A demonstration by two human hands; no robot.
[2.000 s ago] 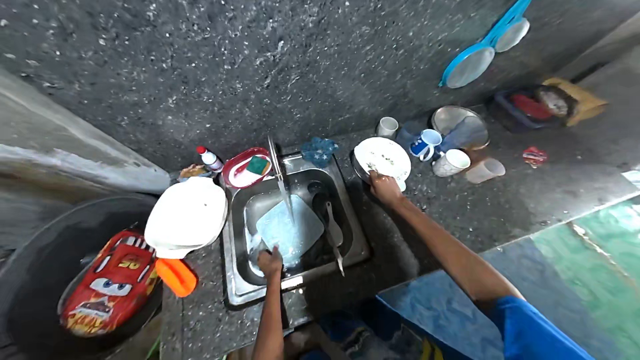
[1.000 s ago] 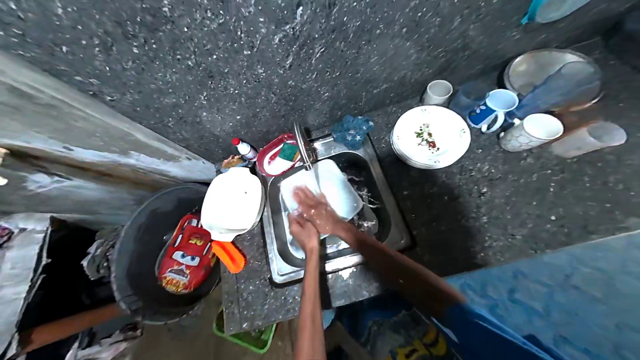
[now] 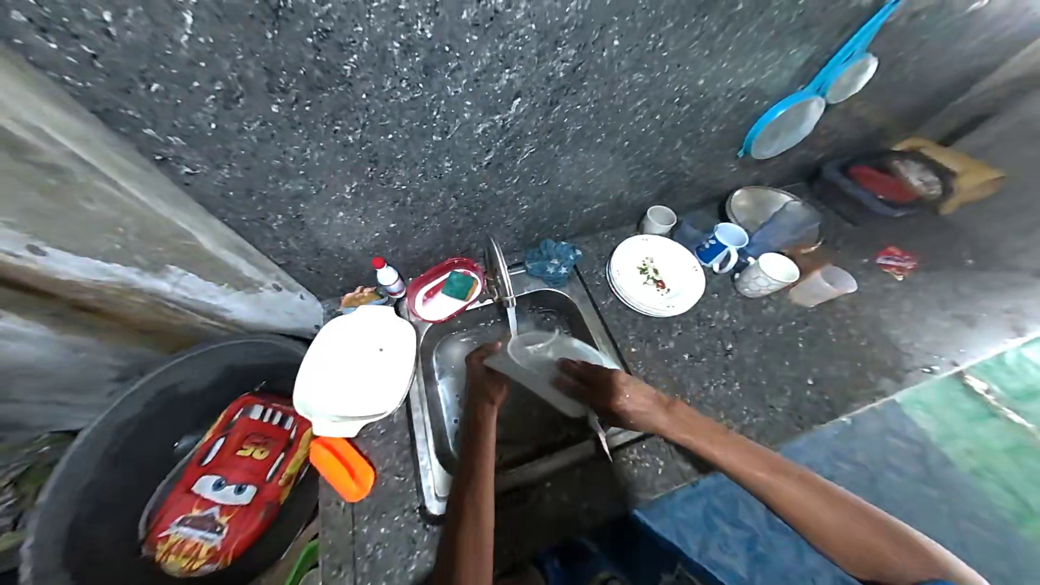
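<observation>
A translucent white plastic container is tilted over the steel sink, beneath running water from the faucet. My left hand grips its left edge. On the container's right side lies my right hand, its fingers over the wall. A metal utensil tip shows below the right hand. Behind the sink, a green scouring pad rests on a red-rimmed dish. Stacked white plates with a floral design stand right of the sink.
White containers and an orange item sit left of the sink. A blue-and-white mug, other cups and a metal bowl stand at right. Blue strainers hang on the wall. A black tub holds a red car-shaped item.
My right hand was at the plates two seconds ago, then over the white container in the sink. Now both hands hold the container tilted under the water.
</observation>
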